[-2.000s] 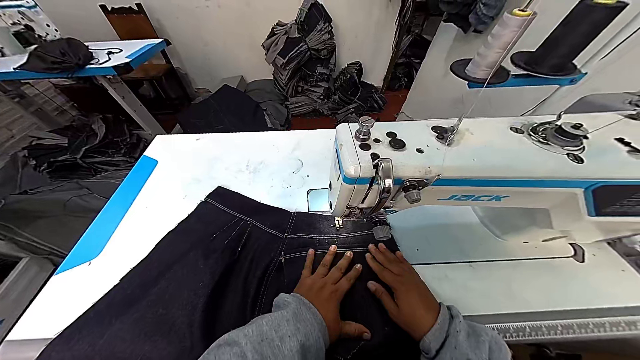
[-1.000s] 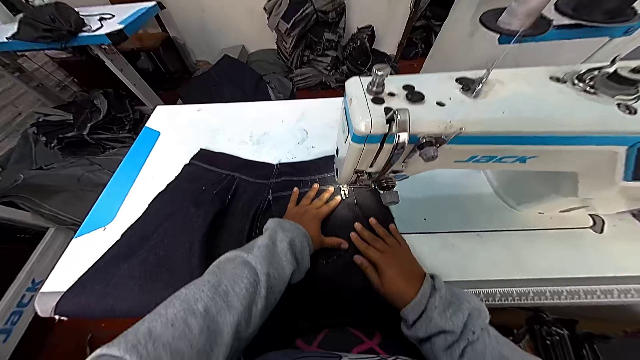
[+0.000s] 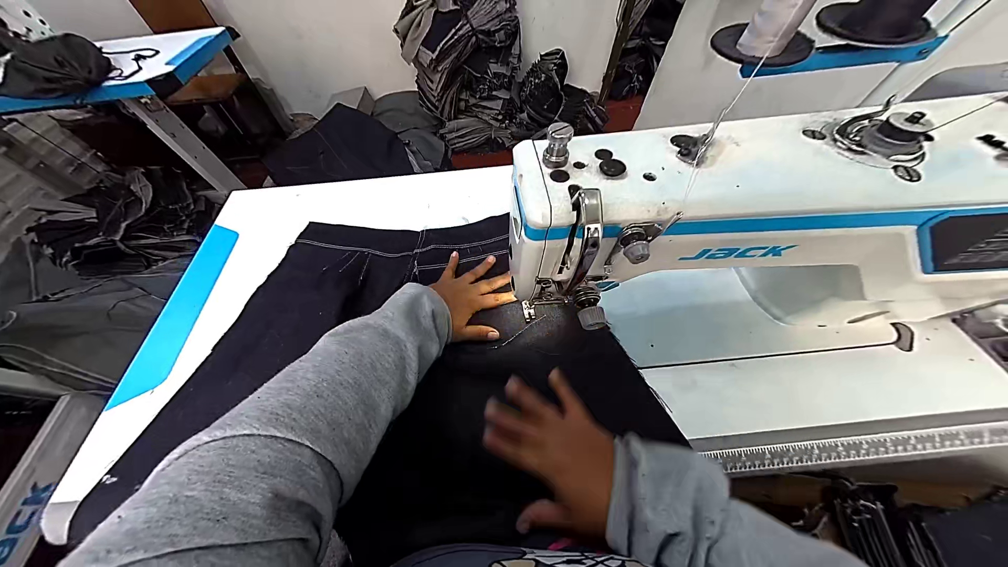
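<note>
Dark denim fabric [image 3: 307, 315] with pale stitched seams lies across the white sewing table and under the presser foot [image 3: 529, 312] of a white Jack sewing machine [image 3: 756, 197]. My left hand [image 3: 472, 298] rests flat on the denim just left of the presser foot, fingers spread. Nearer to me, my right hand [image 3: 555, 457] is over the same fabric with its fingers apart and slightly blurred; whether it touches the cloth I cannot tell. A short light stitch line runs diagonally on the denim beside the foot. The needle tip is hard to make out.
Thread cones on a stand [image 3: 843, 59] are behind the machine. A metal ruler strip [image 3: 858, 447] edges the table's front right. Stacked dark garment pieces [image 3: 472, 71] stand by the wall, and more cloth [image 3: 126, 228] is piled at left below another table [image 3: 189, 59].
The denim has shifted under the machine, its waistband seam now farther from me than the foot. My right hand has drawn back toward me, away from my left hand.
</note>
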